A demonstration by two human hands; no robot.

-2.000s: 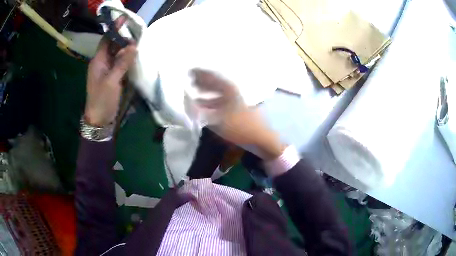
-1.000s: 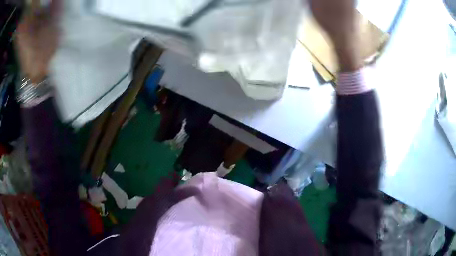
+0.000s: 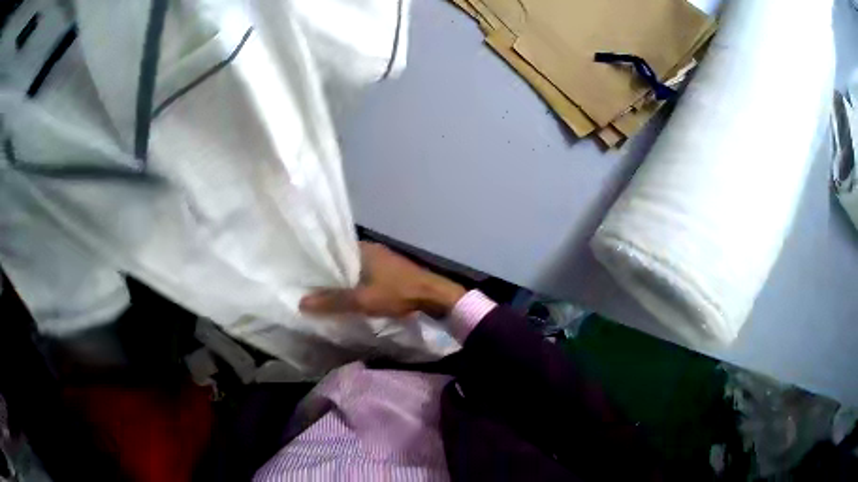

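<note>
A white sample garment (image 3: 235,179) with thin dark piping on its edges and pocket fills the left and upper left, hanging over the table's near edge. My right hand (image 3: 376,285) holds the garment's cloth near its lower right side, just below the table edge; the fingers are partly blurred. My left hand does not show; the garment covers much of that side. A stack of tan-brown card patterns (image 3: 602,47) with a dark blue strip (image 3: 640,73) lies on the table (image 3: 461,160) at the upper middle.
A thick white fabric roll (image 3: 724,169) lies slantwise on the table at the right. Some white material (image 3: 845,141) is at the far right edge. Clear plastic (image 3: 790,424) and green floor (image 3: 649,377) show below the table. A red-orange thing (image 3: 141,424) is at the lower left.
The garment has gone from bunched to spread out, now at the left with its piping showing. My right hand has come down and inward from the patterns. My left hand has gone from view.
</note>
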